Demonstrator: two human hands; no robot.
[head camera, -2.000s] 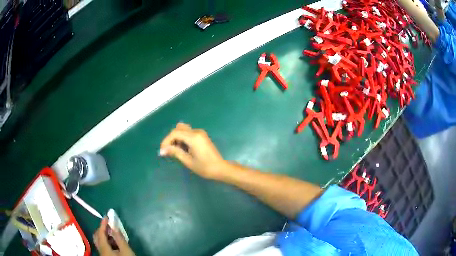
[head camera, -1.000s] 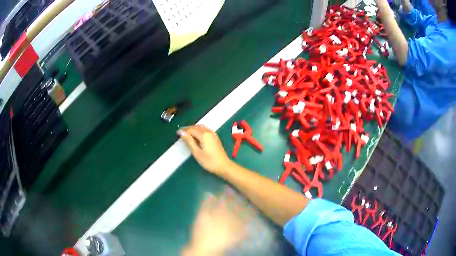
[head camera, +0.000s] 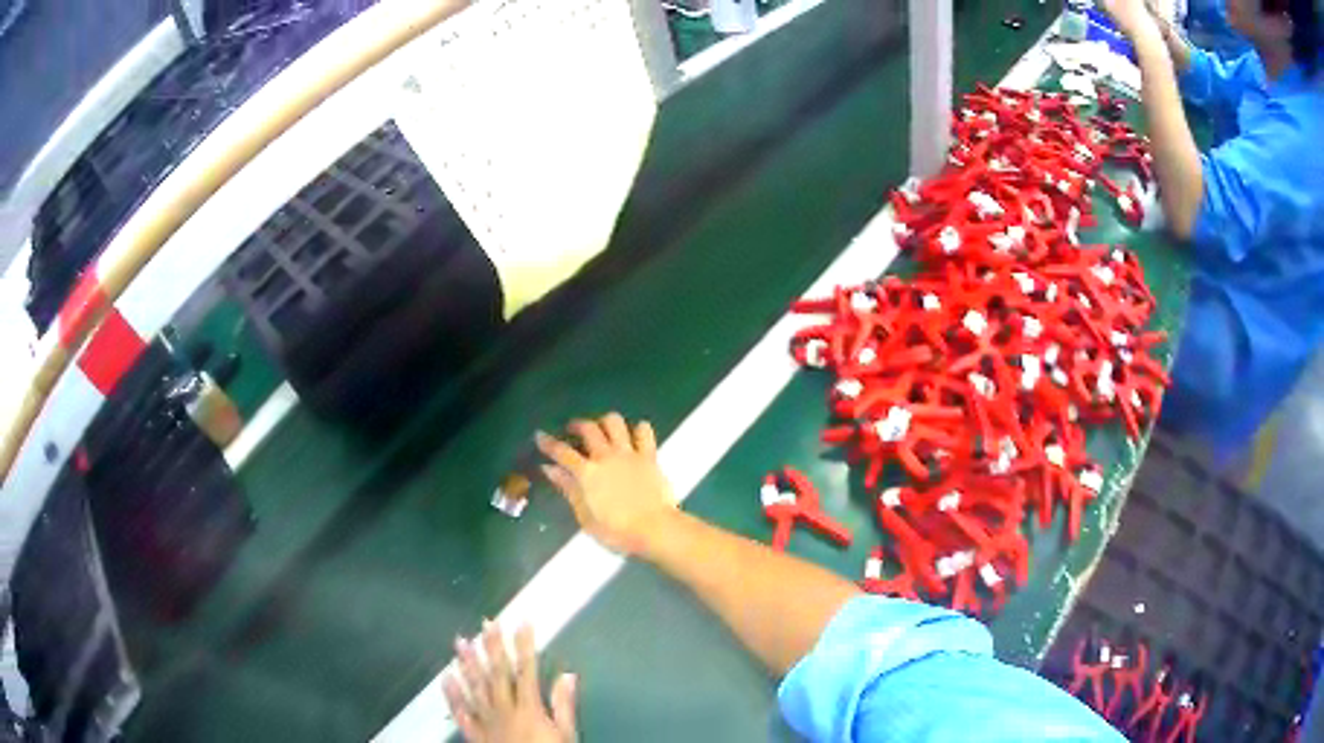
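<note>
A small black-and-gold electronic unit (head camera: 511, 495) lies on the green conveyor belt (head camera: 363, 581). My right hand (head camera: 610, 479) reaches over the white rail (head camera: 712, 436), palm down with fingers spread, its fingertips just right of the unit; I see no gap or contact clearly. My left hand (head camera: 508, 694) is at the bottom edge by the rail, fingers spread and empty, its lower part cut off. A single red spring clamp (head camera: 799, 511) lies on the green bench right of my right hand.
A large heap of red clamps (head camera: 1002, 363) covers the bench at right. A black tray (head camera: 1234, 552) with several clamps is at lower right. A white-and-yellow sheet (head camera: 545, 145) hangs over the belt. Black trays (head camera: 349, 276) stand beyond. A person in blue (head camera: 1256, 218) works at upper right.
The view has swung toward the belt. My right hand has moved over the rail to the unit and its fingers have spread. My left hand has come from the bottle and basket to the rail, empty.
</note>
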